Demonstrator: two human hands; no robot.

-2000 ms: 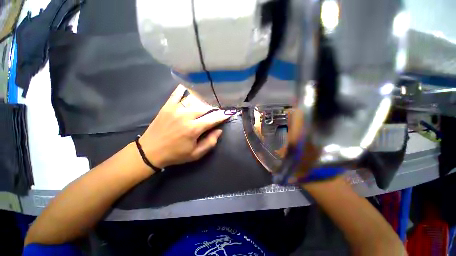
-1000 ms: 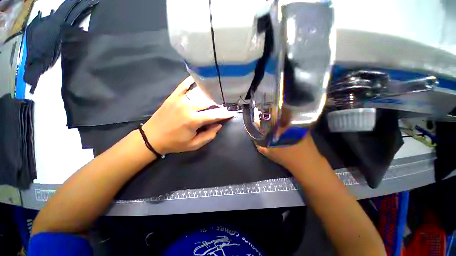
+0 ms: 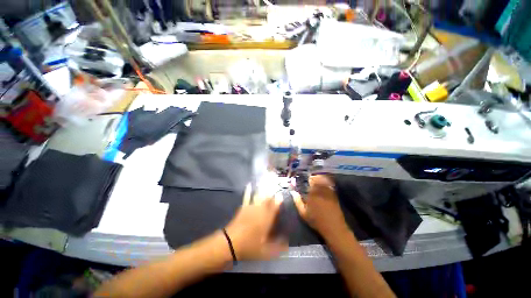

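A charcoal-black garment panel (image 3: pixel 198 215) lies flat on the white machine table, partly under the sewing machine head (image 3: pixel 343 137), which is white with a blue stripe. My left hand (image 3: pixel 259 224), blurred, rests on the panel left of the needle area, with a dark band at the wrist. My right hand (image 3: pixel 320 201) is on the cloth just right of the needle area, its fingertips partly hidden in blur. The needle area (image 3: pixel 285 183) glares white under the lamp; needle and presser foot are not distinct. More panel cloth (image 3: pixel 378 209) spreads right of my right hand.
More dark panels (image 3: pixel 215 154) lie behind my left hand. Small cut pieces (image 3: pixel 154 125) lie at the upper left, and stacked pieces (image 3: pixel 61 189) at the left. Behind the table is a cluttered surface with a yellow object (image 3: pixel 435 92). Dark cloth (image 3: pixel 480 224) hangs at the right.
The view has tilted up and back, showing the whole machine and the workshop behind. The machine head no longer hides my right hand. My left hand is blurred and lies slightly nearer the table's front.
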